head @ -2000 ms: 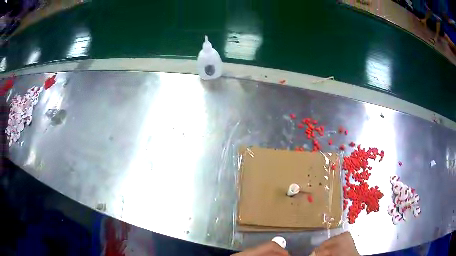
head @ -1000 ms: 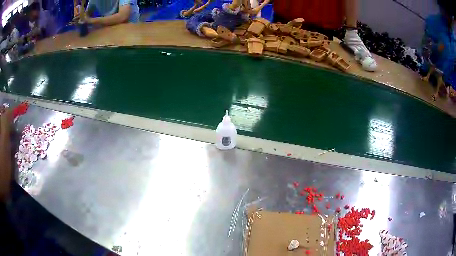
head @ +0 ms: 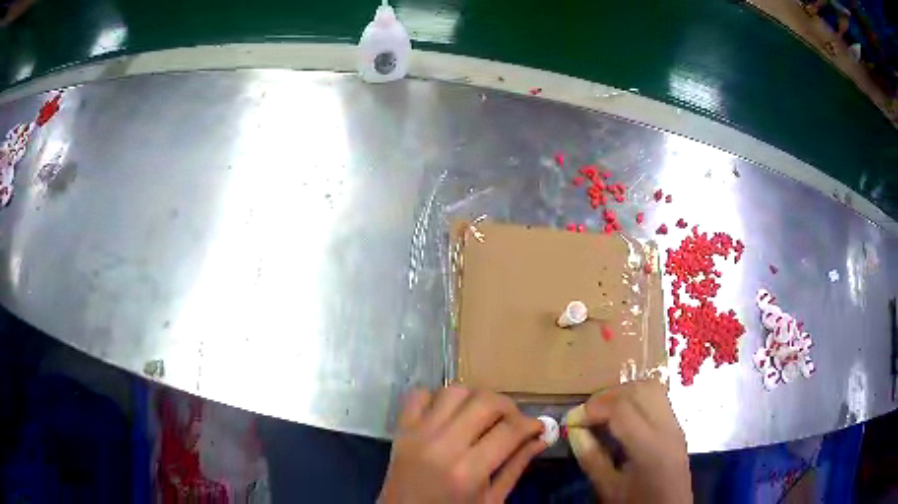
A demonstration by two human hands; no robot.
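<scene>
My left hand (head: 463,448) is at the table's front edge, below the cardboard pad (head: 532,364), and pinches a white disc (head: 548,430) at its fingertips. My right hand (head: 635,438) is just right of it, with a pale yellow cover on a finger. A small red piece (head: 565,431) shows between the disc and my right fingertips; whether these fingers hold it or a stick I cannot tell. A whitish glue cap (head: 573,314) stands on the pad, with a red piece (head: 606,333) beside it.
Red pieces (head: 704,325) lie in a heap right of the pad, with marked white discs (head: 785,340) further right. More discs (head: 12,157) lie at far left. A white squeeze bottle (head: 384,49) stands at the table's far edge by the green conveyor (head: 551,49).
The view tipped up and then down again. Both hands, mostly cut off two seconds ago and the work area out of frame one second ago, now show fully at the front edge.
</scene>
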